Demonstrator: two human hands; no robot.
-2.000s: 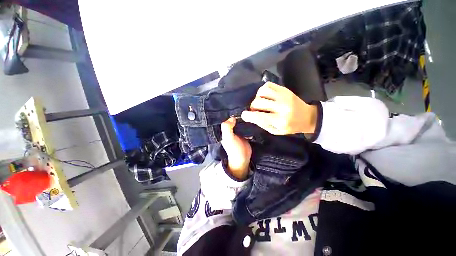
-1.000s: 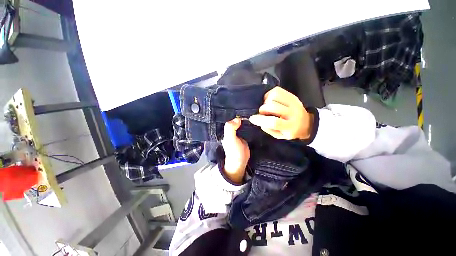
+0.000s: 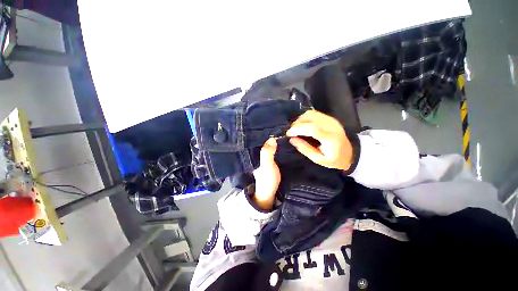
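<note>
A dark denim jacket (image 3: 309, 196) lies bunched over my lap. Its sleeve cuff (image 3: 220, 156) points left, with a dark shank button (image 3: 220, 136) fastened on it and pale stitching around. My left hand (image 3: 267, 177) holds the sleeve from below, thumb up at the seam behind the cuff. My right hand (image 3: 325, 141) pinches the denim beside that thumb, with thumb and forefinger close together. The exact spot between the fingertips is too small to make out.
A white table (image 3: 227, 45) spans the top. A blue bin (image 3: 120, 154) with dark garments and plaid shirts (image 3: 156, 196) is under its left edge. More plaid cloth (image 3: 431, 54) hangs at upper right. A narrow machine bench (image 3: 34, 176) with a red object stands far left.
The view has shifted slightly. The cuff shows larger and flatter towards the camera. My right fingers have opened a little from a closer fold, still at the same seam.
</note>
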